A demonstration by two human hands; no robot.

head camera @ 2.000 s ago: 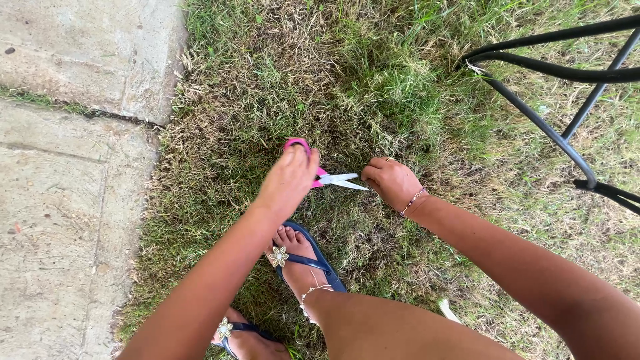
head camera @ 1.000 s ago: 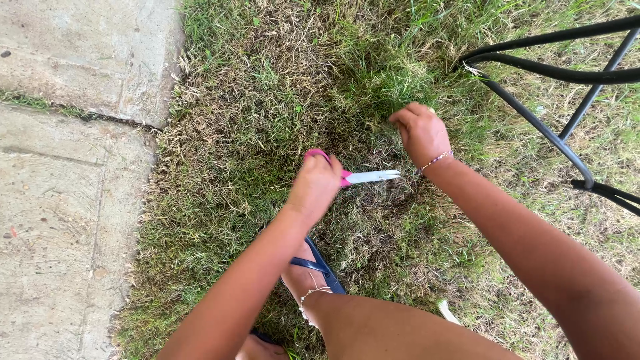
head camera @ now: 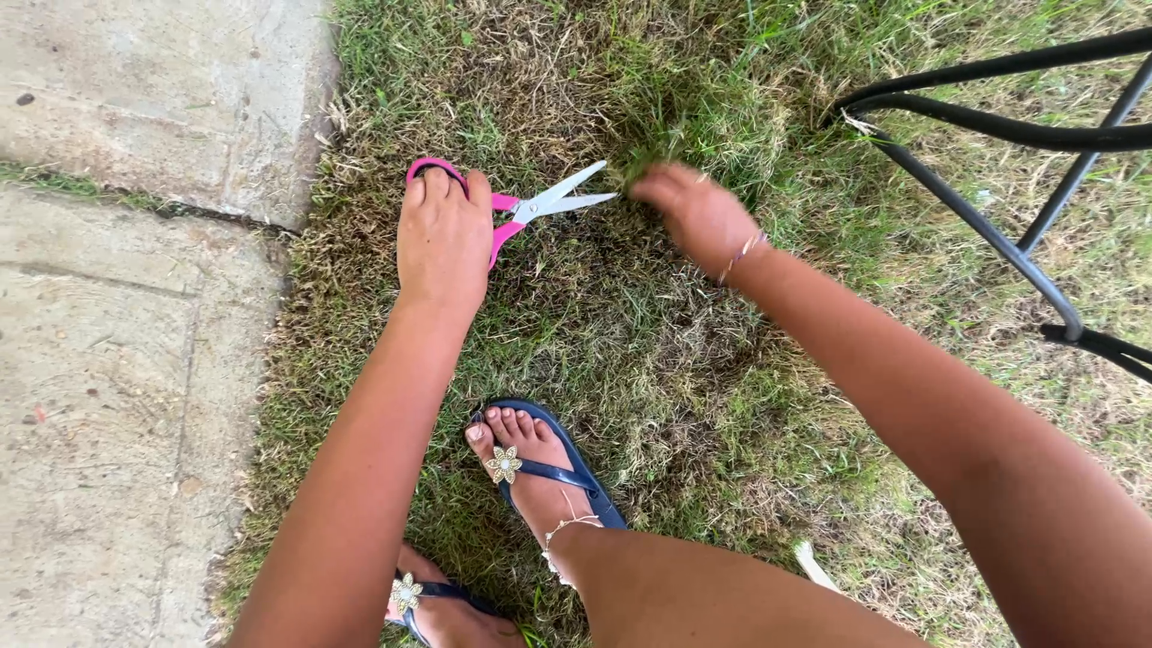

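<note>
My left hand (head camera: pixel 443 236) holds scissors (head camera: pixel 533 209) by their pink handles, fingers through the loops. The steel blades stand apart and point right, over the grass (head camera: pixel 585 315). Just beyond the blade tips is my right hand (head camera: pixel 697 216), blurred, its fingers bent together around what looks like a small tuft of green grass blades. A thin bracelet (head camera: pixel 742 258) circles the right wrist. The fingertips of the right hand are partly lost in the blur and the grass.
Concrete slabs (head camera: pixel 108 378) border the grass on the left. A black metal tube frame (head camera: pixel 972 207) stands on the grass at the right. Below are my feet in dark blue flip-flops (head camera: pixel 576 459) with flower ornaments. A pale scrap (head camera: pixel 814 567) lies at lower right.
The scissors, nearly closed a second ago, now have their blades spread. Since then my left hand has moved left and my right hand has moved left, nearer the blade tips.
</note>
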